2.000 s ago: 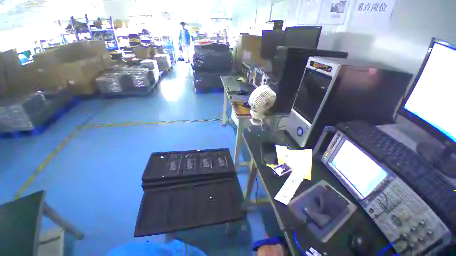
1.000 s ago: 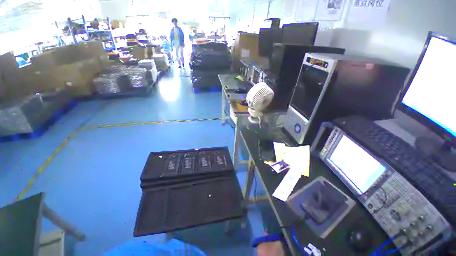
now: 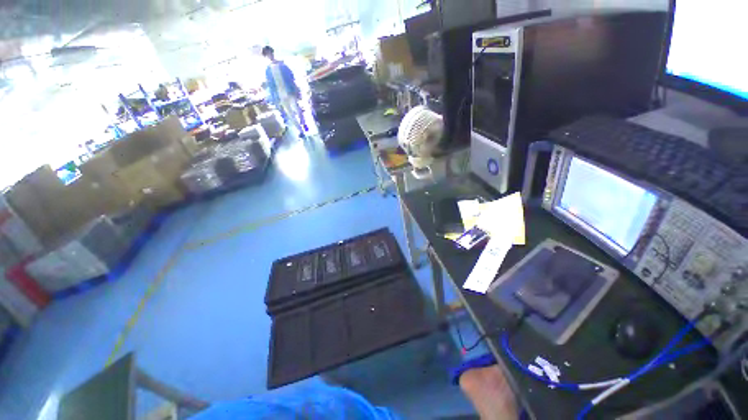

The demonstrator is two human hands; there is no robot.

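Observation:
A flat black palm-sized device (image 3: 556,289) lies on the blue-grey square plate with a pale border (image 3: 592,310) on the dark bench. A dark lead runs from its near left corner. A patch of bare skin beside a blue band shows at the bench's front edge, low in the picture; it seems to be my right hand or wrist (image 3: 490,392), cut off by the bottom edge, fingers not visible. My left hand is not seen. The open black tray (image 3: 348,332) stands left of the bench, with several dark devices in its far half.
Blue cables (image 3: 674,351) run from the lit tester (image 3: 603,205) across the bench's near side. A black mouse (image 3: 634,331) sits right of the plate. Papers (image 3: 502,220), a white fan (image 3: 421,135) and a computer tower (image 3: 494,107) are further back. A person (image 3: 284,89) stands in the distant aisle.
The view has tilted and shifted, showing more bench front and cables. The distant person appears to have come nearer. The device remains on the plate, and the skin patch stays at the bench edge.

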